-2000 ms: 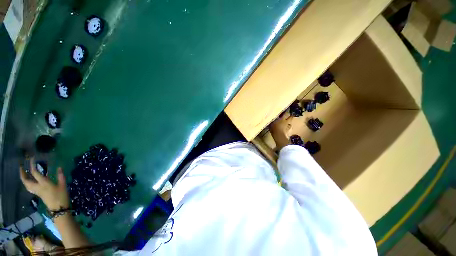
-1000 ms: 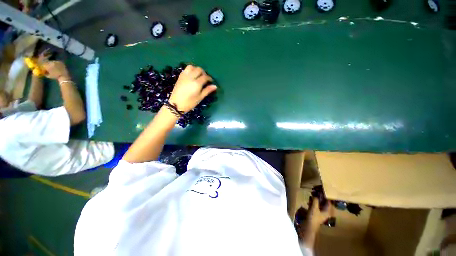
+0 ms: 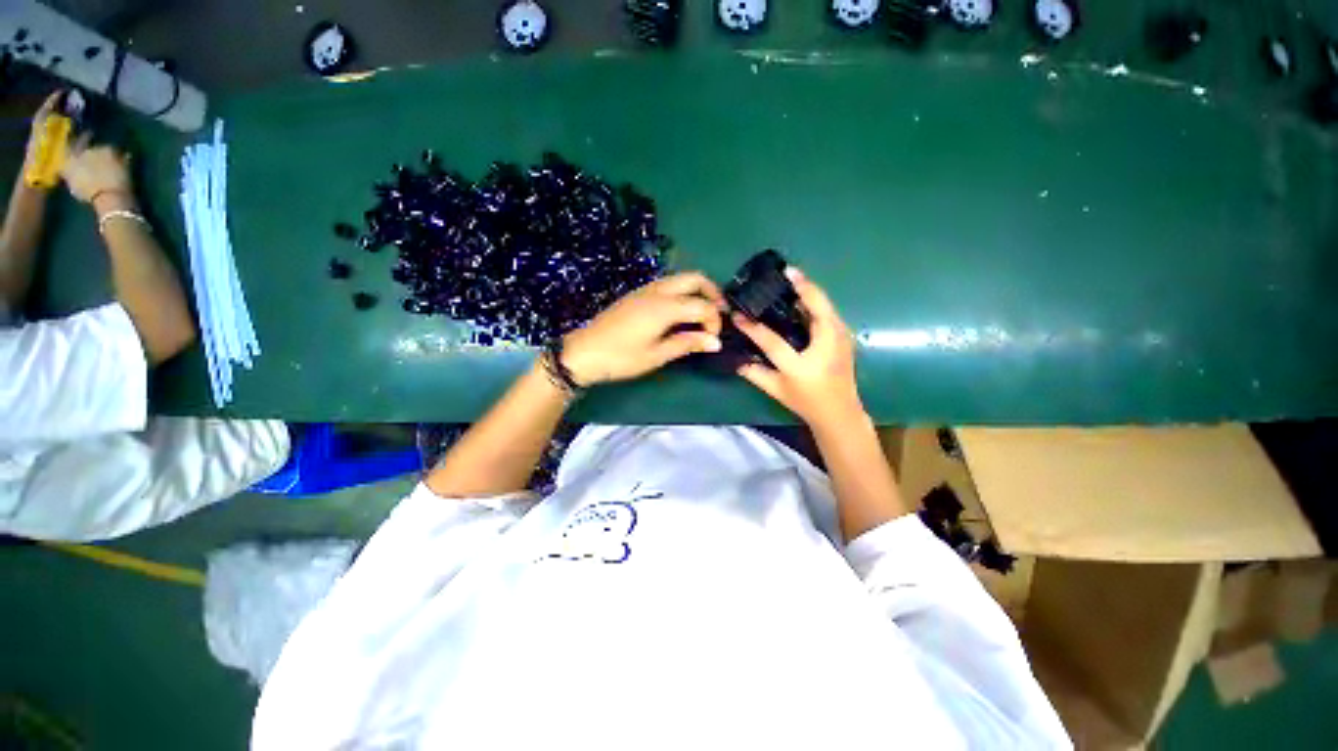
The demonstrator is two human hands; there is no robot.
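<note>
My right hand [image 3: 816,352] holds a round black unit [image 3: 765,294] with a ribbed look, tilted, just above the green bench. My left hand [image 3: 653,330] is close against the unit's left side, thumb and fingers pinched together. A small black part may be between its fingertips, but it is too dark to tell. The heap of small glossy black parts [image 3: 514,242] lies on the bench to the left, partly behind my left hand.
A spaced row of units [image 3: 741,12] stands on the dark conveyor [image 3: 418,33] beyond the bench. Pale blue strips [image 3: 216,264] lie at left. A neighbour's hands hold a yellow tool [image 3: 49,150]. An open cardboard carton [image 3: 1130,492] with black units stands below the bench at right.
My right hand has come up out of the carton with a round black unit. My left hand has moved from the heap rightward to the unit. The view has swung round from the carton.
</note>
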